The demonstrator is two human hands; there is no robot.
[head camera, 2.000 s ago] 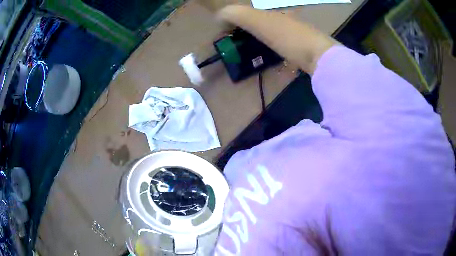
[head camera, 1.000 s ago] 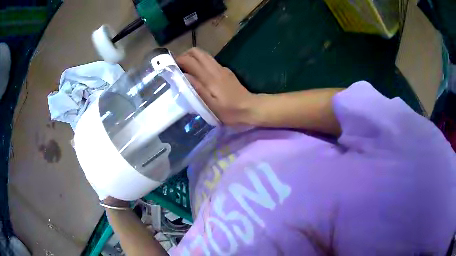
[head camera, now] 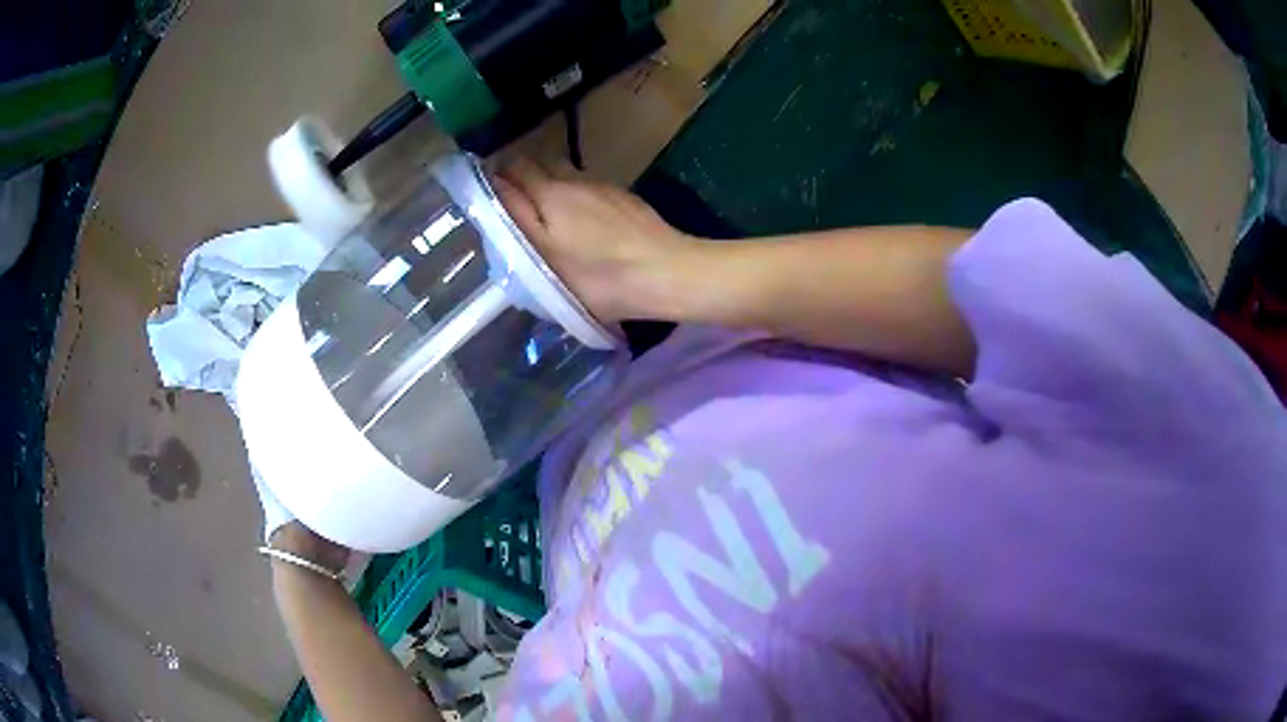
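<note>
The clear housing (head camera: 424, 353) with its rounded white lower part (head camera: 311, 437) is held tilted over the bench, white end toward the lower left. My right hand (head camera: 586, 247) is bare and lies against its rim at the upper right end; some fingers are hidden behind the rim. My left hand (head camera: 308, 547), with a thin white band at the wrist, supports the white end from below; its fingers are mostly hidden. A white crumpled cloth (head camera: 226, 303) lies on the bench, partly behind the housing.
A small black and green motor (head camera: 494, 71) with a white wheel (head camera: 308, 169) stands just beyond the housing. A green crate (head camera: 487, 557) holding white-grey parts (head camera: 459, 642) is below. A yellow container (head camera: 1037, 28) is at the top right, a dark green surface (head camera: 847, 127) beside the brown bench (head camera: 141, 564).
Two seconds ago the housing showed its ring end upward and an arm reached past the motor. Now both hands hold it on its side. Since one second ago it has shifted slightly down in view.
</note>
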